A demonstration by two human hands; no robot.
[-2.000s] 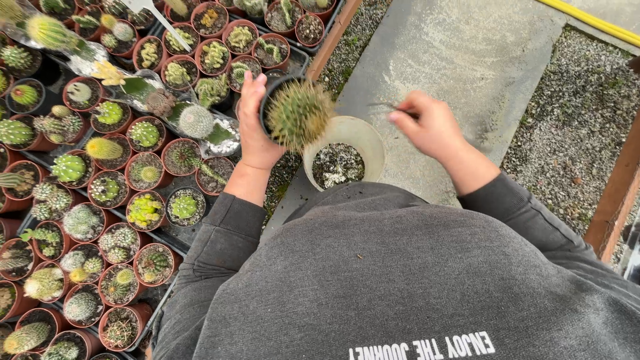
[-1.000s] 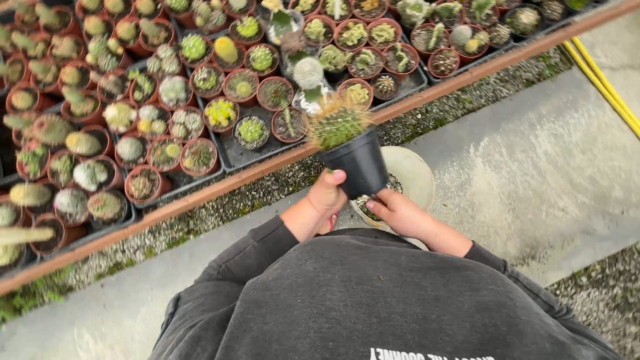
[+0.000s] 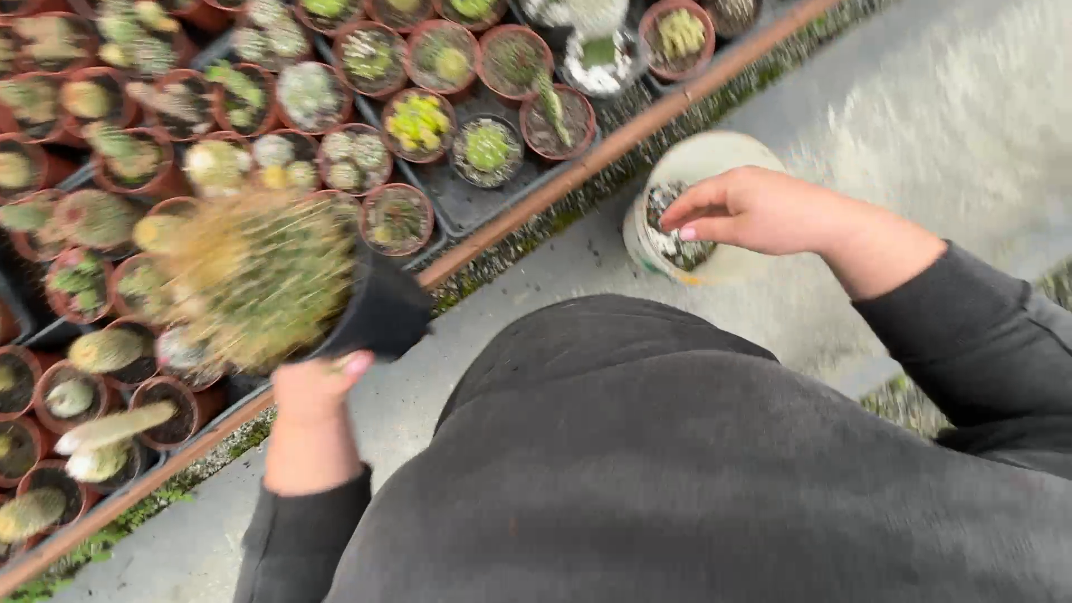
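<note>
My left hand (image 3: 322,385) grips a black plastic pot (image 3: 385,306) from below; the pot is tipped to the left. A spiny, golden-spined cactus (image 3: 268,276) grows out of it and blurs over the small pots behind. My right hand (image 3: 737,209) is over a whitish plastic bucket (image 3: 737,155), fingers pointing down and left, with nothing visible between them. Inside the bucket lies a dark and white gritty potting mix (image 3: 670,239). Part of the mix is hidden by my right hand.
Rows of small cacti in terracotta-coloured pots stand in black trays (image 3: 469,205) at the upper left. A brown edging rail (image 3: 578,172) runs diagonally beside them, with mossy gravel (image 3: 536,230) along it. Grey paving (image 3: 879,109) lies under the bucket.
My left hand has carried the potted cactus left, away from the bucket and over the trays. My right hand, beside the pot one second ago, is now apart from it over the bucket. The view has shifted.
</note>
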